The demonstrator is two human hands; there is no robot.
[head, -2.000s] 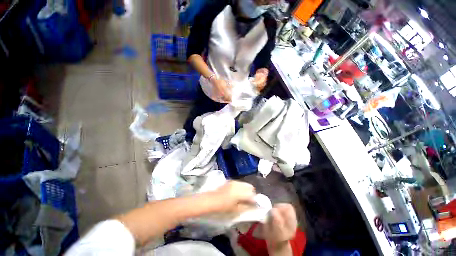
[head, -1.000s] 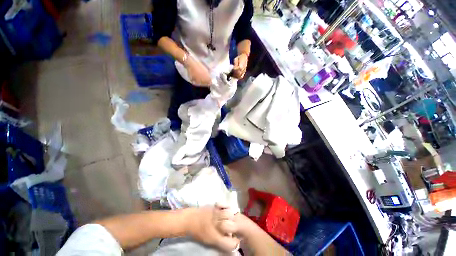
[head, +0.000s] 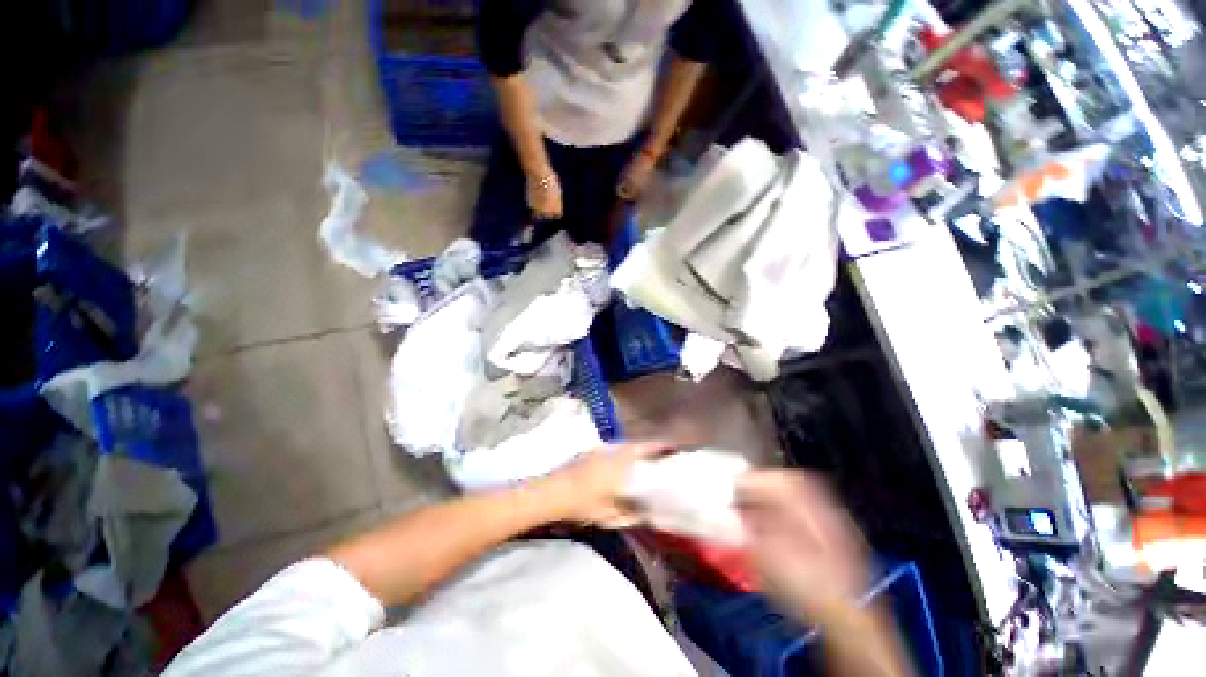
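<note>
A small white cloth piece (head: 690, 489) is stretched between my two hands above my lap. My left hand (head: 606, 484) grips its left end. My right hand (head: 800, 536) is blurred and holds its right end. In front of me a blue crate (head: 594, 388) is heaped with white and grey cloth pieces (head: 542, 331), some hanging over its rim. Large beige-grey pieces (head: 747, 258) lie heaped over another blue crate (head: 644, 340) at the right.
A person (head: 595, 79) stands facing me behind the crates, arms lowered. A red stool (head: 714, 561) is partly hidden under my right hand. Blue crates with hanging cloth (head: 152, 430) stand at left. A long white machine table (head: 913, 357) runs along the right.
My hands were together a second ago and are now apart with the white piece between them. The person opposite has let go of their cloth and lowered their hands. The view has shifted.
</note>
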